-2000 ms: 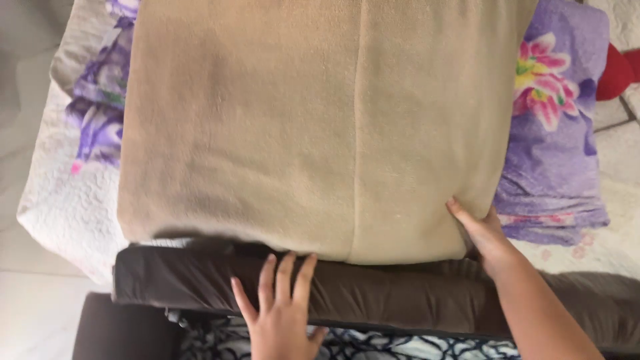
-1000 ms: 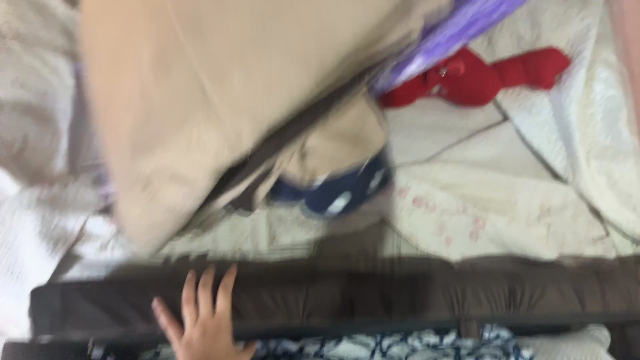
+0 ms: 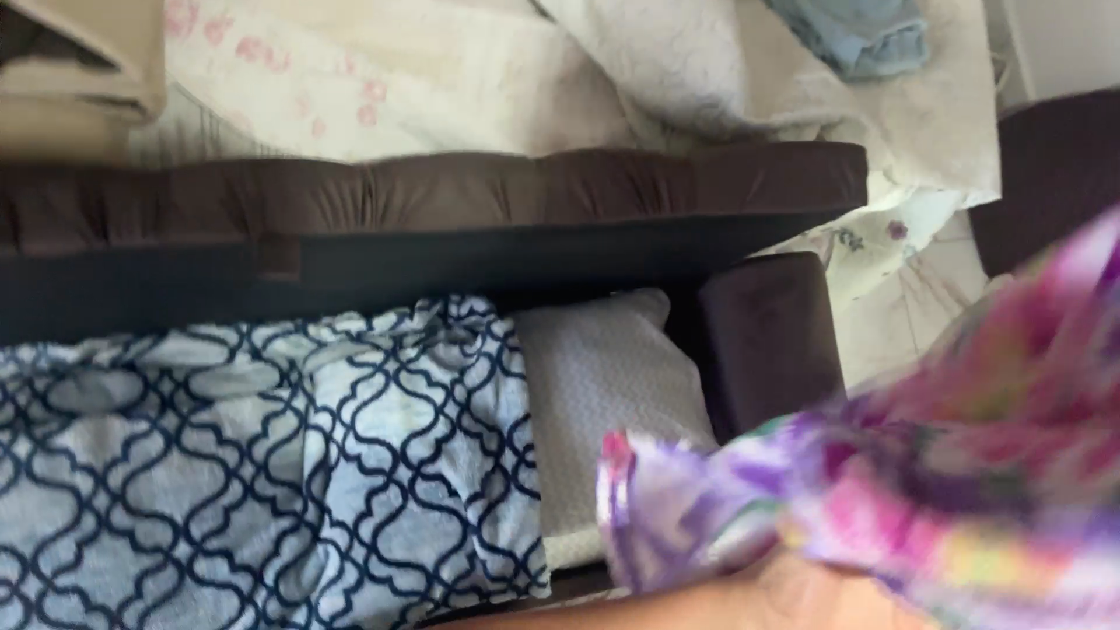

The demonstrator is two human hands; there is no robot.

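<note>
A blurred purple, pink and yellow floral cloth fills the lower right. Beneath its near edge is what appears to be my left hand, its forearm coming in from the lower left, holding the fabric; the fingers are mostly hidden. My right hand cannot be seen. Left of the cloth, a light grey textured pillow lies inside a dark storage bench. Beside it, a folded white fabric with a navy lattice pattern covers much of the compartment. The cloth overlaps the pillow's lower right side from this view.
The bench's brown padded lid stands raised behind the compartment, and its padded arm is at the right end. Beyond lie a cream bedspread, a beige folded blanket at far left and pale blue folded fabric.
The view has swung right along the bench. The beige blanket was turned up at an angle one second ago and now shows only at far left. The floral cloth is now in hand.
</note>
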